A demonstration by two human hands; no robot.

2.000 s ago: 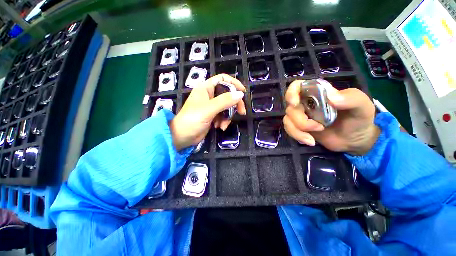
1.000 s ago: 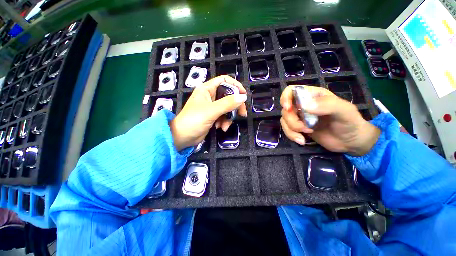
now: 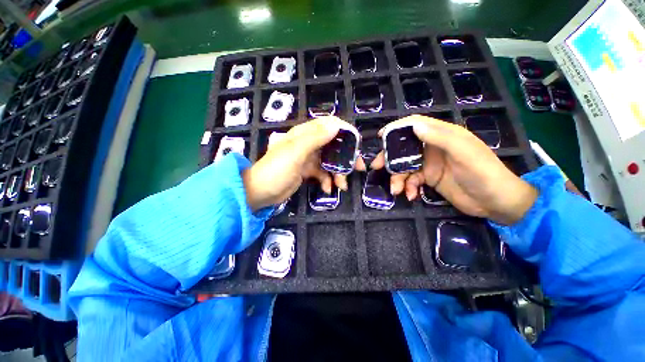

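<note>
My left hand [image 3: 293, 159] holds a smartwatch unit [image 3: 340, 150] by its rim, its dark glossy screen facing me. My right hand [image 3: 460, 162] holds another smartwatch unit [image 3: 404, 150], also screen towards me. The two units are side by side, a little apart, above the middle of the black foam tray [image 3: 339, 284]. In the tray, units at the left lie with silver-white backs up, such as this one [image 3: 276, 253]. Units in the middle and right show black screens. Two front-row pockets hold nothing. My hands and sleeves hide some pockets.
Stacked black foam trays [image 3: 106, 106] full of units stand at the left, over a blue tray [image 3: 62, 288]. An off-white instrument [image 3: 628, 166] with a bright screen stands at the right. Several loose watch units [image 3: 535, 95] lie beside it. A thin pale stick [image 3: 548, 157] lies right of the tray.
Both units have been turned so their screens face me; a back with a dark round centre showed before. My right hand has moved left, bringing its unit close to the left one.
</note>
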